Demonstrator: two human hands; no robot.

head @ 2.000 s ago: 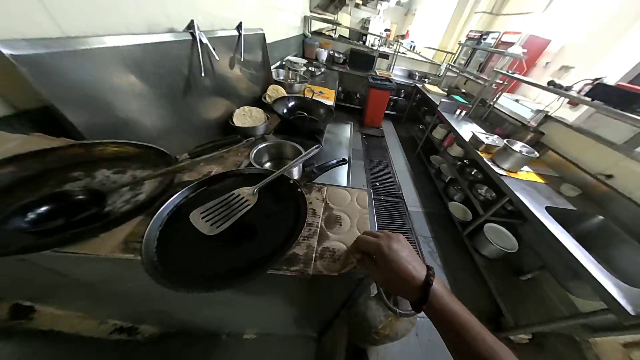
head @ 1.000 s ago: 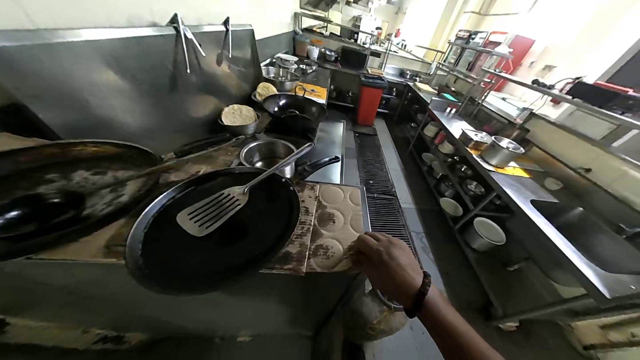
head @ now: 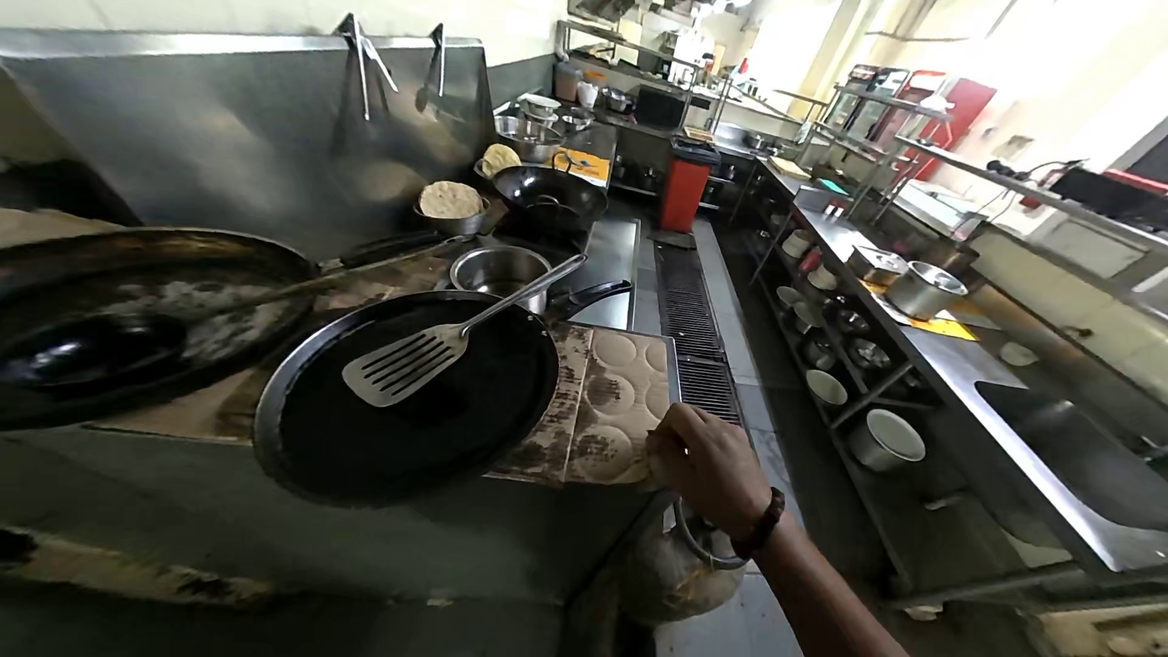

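Note:
My right hand (head: pixel 707 465), with a dark bracelet at the wrist, rests with curled fingers at the right front corner of a stained cardboard sheet (head: pixel 610 401) on the counter. Whether the fingers pinch its edge cannot be told. Left of it lies a round black flat pan (head: pixel 411 447), its handle pointing to the back right. A slotted metal spatula (head: pixel 406 365) lies across this pan. Behind stands a steel pot (head: pixel 500 270). A large dark pan (head: pixel 228 246) with a black ladle (head: pixel 91 351) in it is at the far left. My left hand is out of view.
A gas cylinder (head: pixel 675 575) stands below my right hand. Behind are a wok (head: pixel 547 192) and a bowl of pale food (head: pixel 450 201). A floor grate (head: pixel 698 319) runs toward a red bin (head: pixel 684 192). At the right are a steel counter with a sink (head: pixel 1077 447) and shelves of pots.

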